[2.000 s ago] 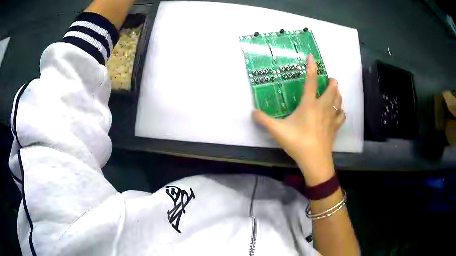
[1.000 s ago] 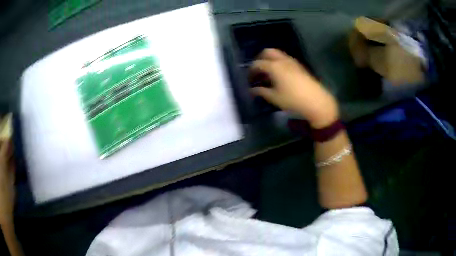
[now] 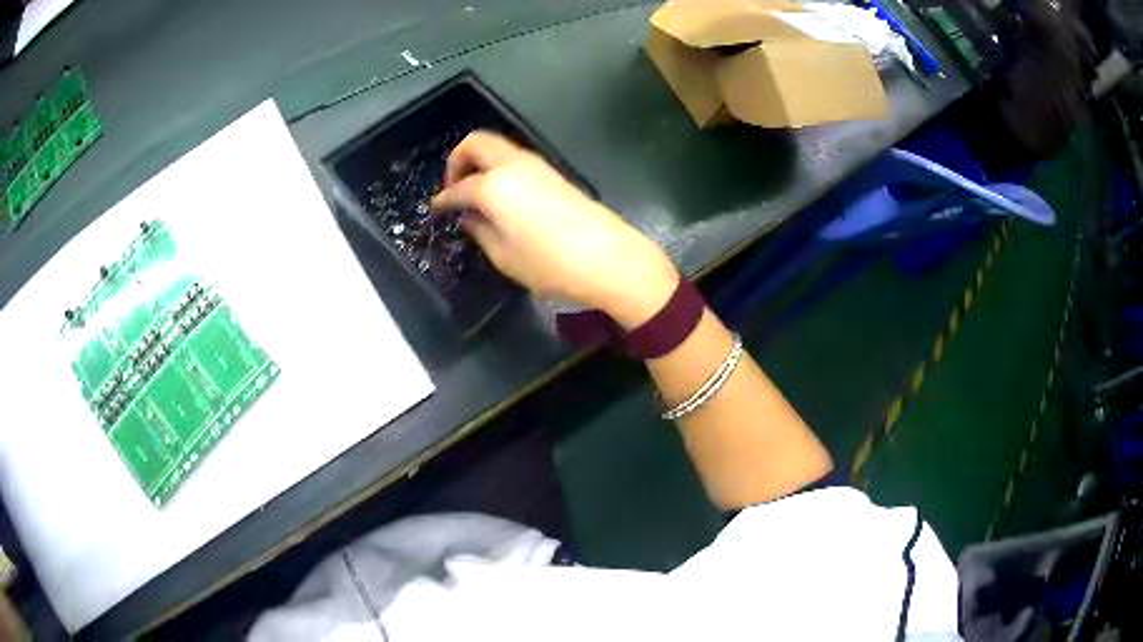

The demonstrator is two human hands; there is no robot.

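Note:
My right hand [image 3: 545, 232] reaches over the black component tray [image 3: 501, 307], thumb and index finger bent close together above the small dark glinting parts [image 3: 404, 207]. Whether a part is between the fingertips cannot be told. The green circuit board [image 3: 176, 370] lies on the white foam sheet [image 3: 301, 270], left of the tray. It has rows of dark parts across its middle and three round black components along its far edge. A sliver of skin, apparently my left hand [image 3: 13, 621], shows at the bottom left corner, cut off by the picture's edge.
Another green board [image 3: 50, 141] lies on the dark bench at the far left. An open brown cardboard box [image 3: 802, 82] stands beyond the tray on the right. A blue plastic stool [image 3: 921, 207] stands below the bench edge, near yellow-black floor tape.
My right hand has left the board and is now at the component tray. The view has swung right, so the board appears further left. My left arm has passed almost wholly out of the picture.

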